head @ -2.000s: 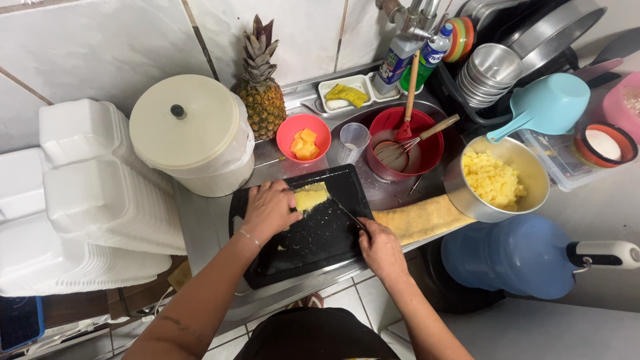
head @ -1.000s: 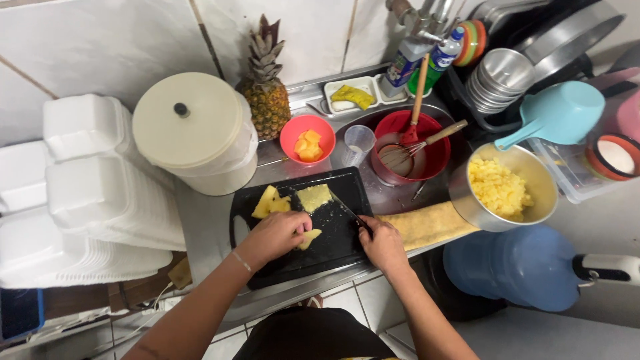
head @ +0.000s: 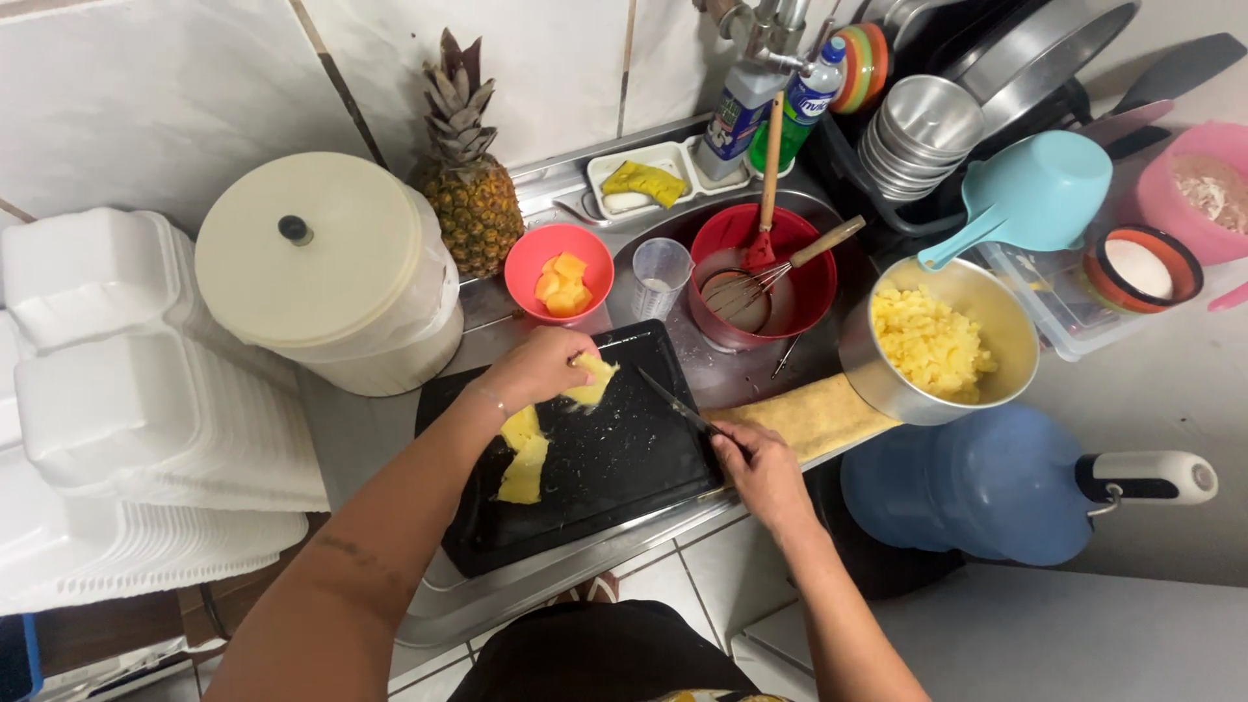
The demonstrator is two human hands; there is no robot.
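Observation:
My left hand [head: 543, 369] pinches a thin yellow piece of pineapple [head: 593, 380] over the upper part of a black cutting board [head: 624, 468]. More pineapple slices [head: 524, 458] lie on the board's left side, below my left wrist. In my right hand [head: 759, 466] is a kitchen knife [head: 680, 402], its blade pointing up and left over the board's right part. Just above the board stand a pink-red bowl [head: 524, 271] with orange fruit chunks [head: 564, 284] and a clear measuring cup [head: 663, 276]. A metal pot [head: 1014, 366] of chopped yellow fruit [head: 931, 343] is on the right.
A whole pineapple [head: 475, 216] stands by the tiled wall, beside a lidded container [head: 414, 322]. White foam boxes [head: 107, 409] are stacked at left. The sink holds a red pot [head: 824, 292] with a whisk [head: 780, 272]. Right are a dish rack, a blue dipper [head: 1048, 190] and a water jug [head: 965, 487].
My left hand has moved up the board and now holds a pineapple piece. Two seconds ago it was on the pineapple near the knife; one second ago it was lower down. The knife stays in my right hand.

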